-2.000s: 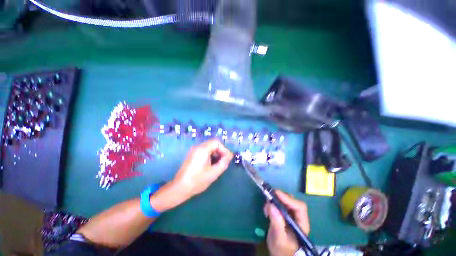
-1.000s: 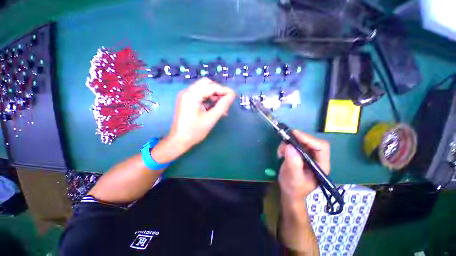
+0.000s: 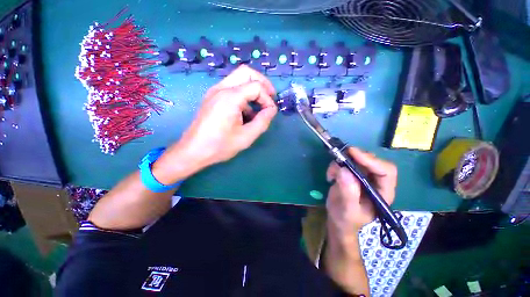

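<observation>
My right hand holds the soldering iron like a pencil, its tip on a small part in the short front row, with a bright glint there. My left hand is beside that part, thumb and forefinger pinched together at its left side; what they pinch is too small to tell. White-topped housings stand to the right of the tip. A longer row of black housings with green spots lies behind. Red lead wires lie fanned in a pile on the left.
A black tray with parts is at far left. On the right are the iron stand, yellow sponge and a yellow-rimmed roll. A spiral fan guard is behind. A cardboard box and patterned sheet are below the bench edge.
The view has moved down and closer, so the bench sits higher and the fan guard shows. Both hands stay at the front row; the iron's tip remains at the parts beside my left fingertips.
</observation>
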